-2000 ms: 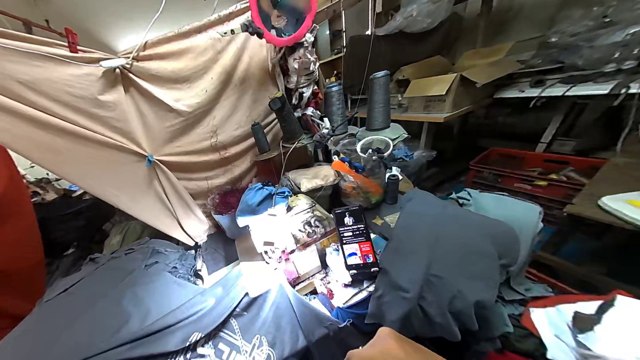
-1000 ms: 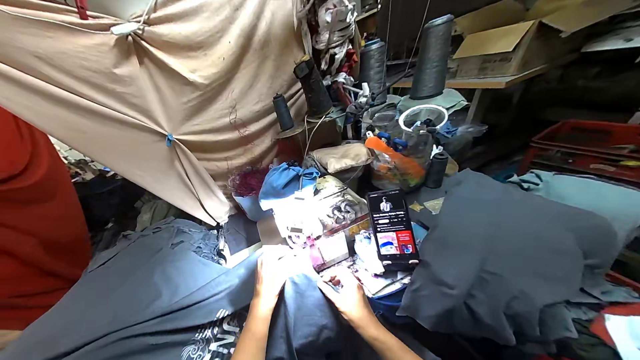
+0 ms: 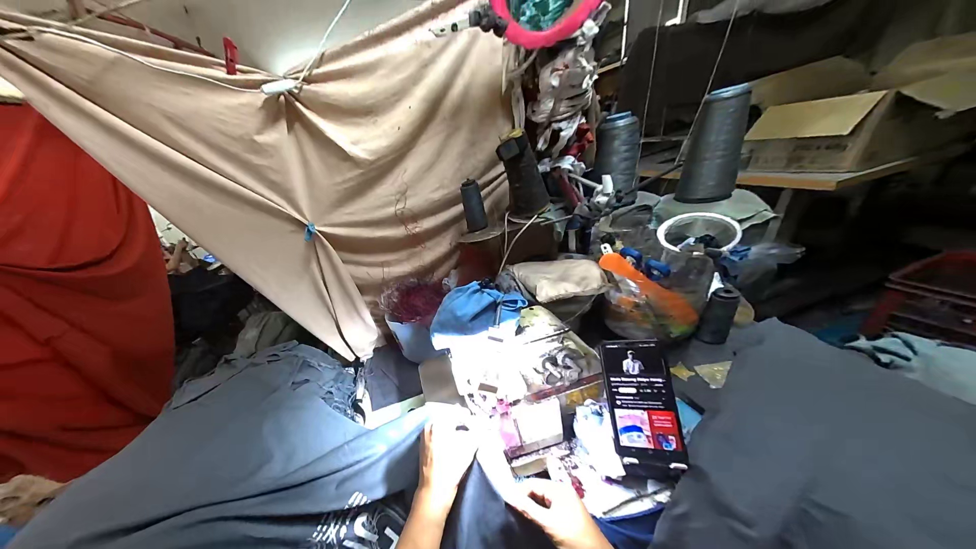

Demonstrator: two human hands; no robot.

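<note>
Under a very bright light, my left hand (image 3: 444,450) lies on a dark grey printed fabric (image 3: 252,450) at the sewing spot, its fingertips lost in glare. My right hand (image 3: 550,503) is to its right, thumb and fingers curled near the edge of the same fabric; whether it pinches the cloth is hard to tell. Just beyond the hands stands what seems to be a sewing machine (image 3: 488,374), mostly washed out by the light. A smartphone (image 3: 643,404) with a lit screen stands upright to the right of my right hand.
More grey fabric (image 3: 823,450) is heaped at the right. Behind the machine are a blue cloth (image 3: 476,309), an orange-handled tool (image 3: 648,290) in a plastic container and thread cones (image 3: 714,145). A beige curtain (image 3: 396,152) hangs behind; a cardboard box (image 3: 816,133) sits on a shelf.
Two seconds ago only one hand showed, at the bottom edge; both hands have since come onto the fabric by the machine. Between one second ago and now, they have hardly moved.
</note>
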